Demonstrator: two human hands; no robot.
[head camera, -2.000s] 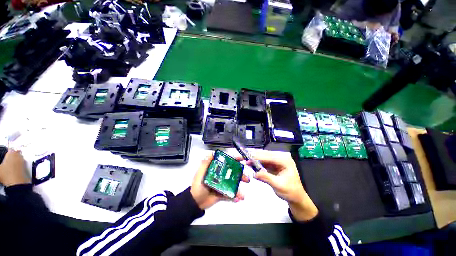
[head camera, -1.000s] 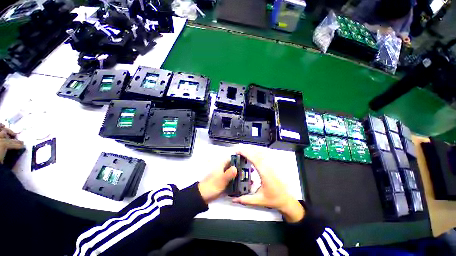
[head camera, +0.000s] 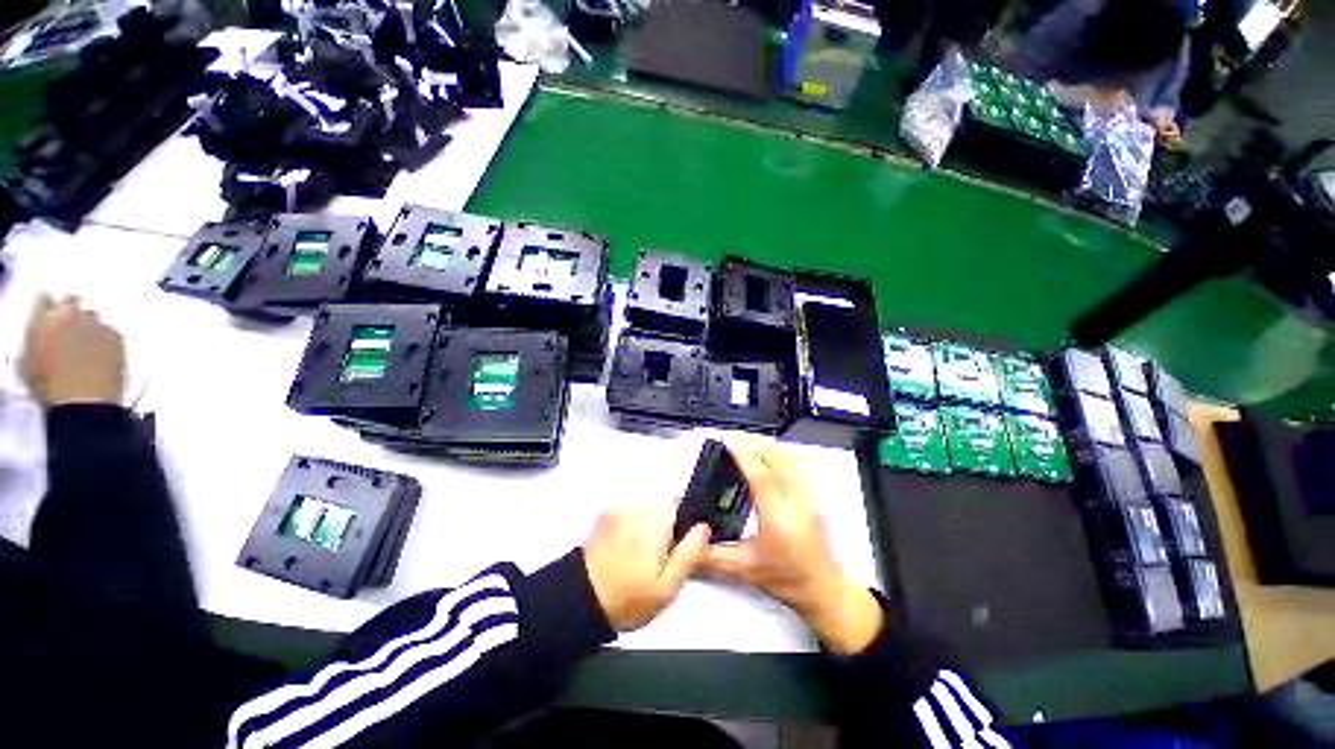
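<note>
Both my hands hold one black square housing (head camera: 715, 495), tilted on its edge above the white sheet (head camera: 498, 585). My left hand (head camera: 640, 562) grips its lower left side, thumb towards the lower edge. My right hand (head camera: 792, 530) wraps its right side. A little of the housing's window shows; whether the board sits fully inside cannot be told. Housings with green in their windows (head camera: 492, 384) stand stacked left of centre, with another stack (head camera: 325, 524) nearer me. Housings with dark or white windows (head camera: 657, 366) stand beyond my hands.
A black tray (head camera: 839, 351) stands beside the housings. Green circuit boards (head camera: 977, 441) and grey modules (head camera: 1146, 534) lie on the dark mat (head camera: 984, 563). Another person's hand (head camera: 73, 351) is at left. Tangled black parts (head camera: 330, 125) lie far left. A black arm (head camera: 1157, 278) rises right.
The board's green face, shown in my left hand earlier, is no longer visible; both hands now hold a housing, turned more on edge. The neighbour's hand has moved up and right.
</note>
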